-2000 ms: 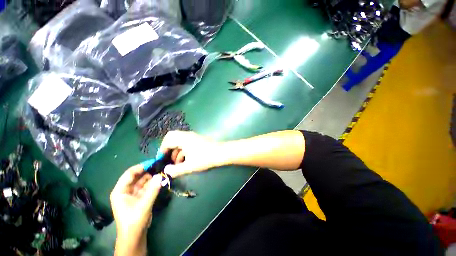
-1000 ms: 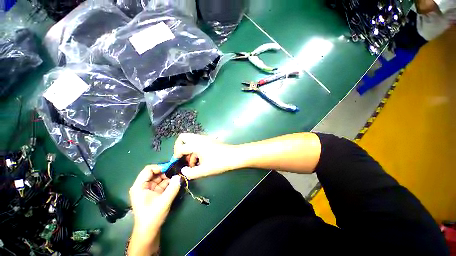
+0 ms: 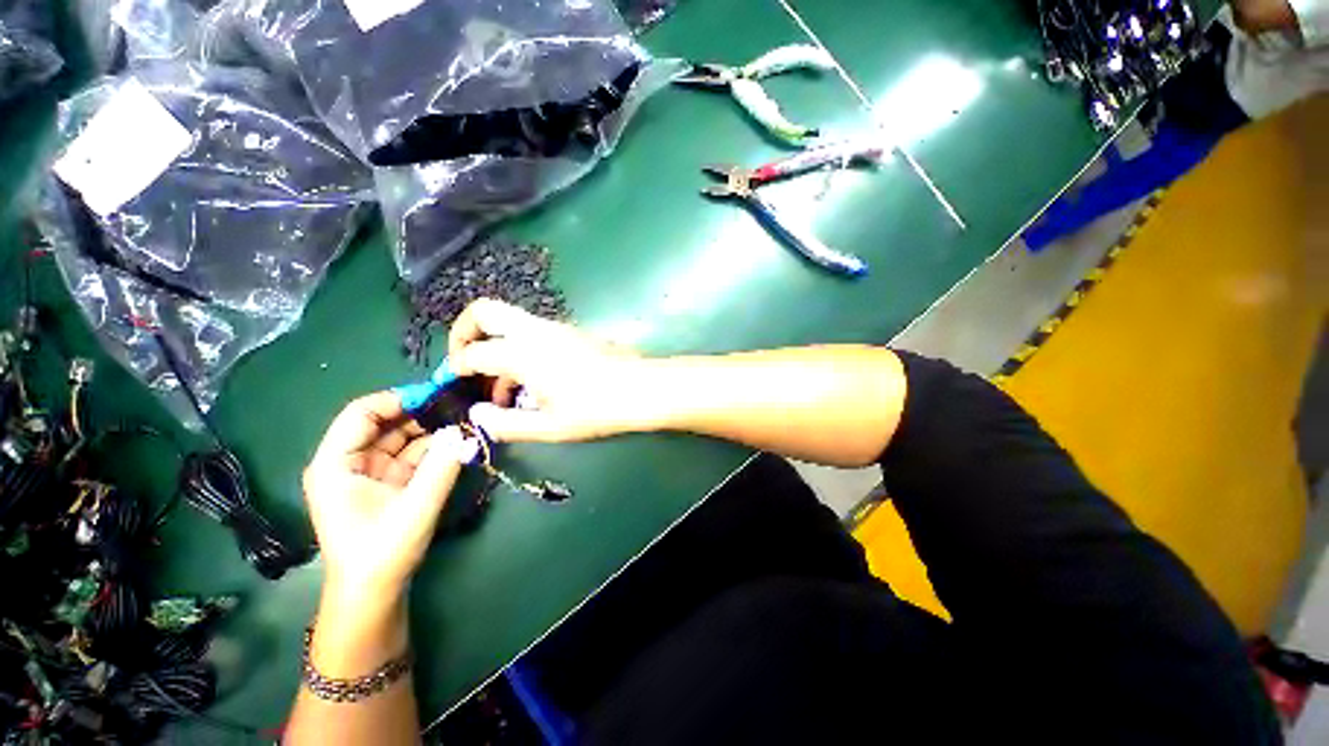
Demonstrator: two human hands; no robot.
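Observation:
My left hand [image 3: 382,474] and my right hand [image 3: 547,382] meet over the green mat, both gripping a black housing [image 3: 449,405] that is mostly hidden by the fingers. Bright blue covers show on fingertips at its top. Thin yellowish lead wires [image 3: 493,464] run out below the fingers and end in a small dark connector [image 3: 548,493]. My left thumb presses near the wires. The exact contact of each fingertip is too small to tell. A loose pile of small black pieces [image 3: 488,280] lies just above my hands.
Red-and-blue-handled pliers [image 3: 781,204] and green-and-white-handled pliers [image 3: 761,91] lie beyond my right forearm. Plastic bags [image 3: 219,204] lie upper left. A coiled black cord [image 3: 233,503] and a harness pile [image 3: 88,583] are at left. A person's sleeve [image 3: 1265,66] shows upper right.
The whole view has shifted, so bags and pliers appear higher. A bracelet on my left wrist has come into view. My hands keep their hold on the housing.

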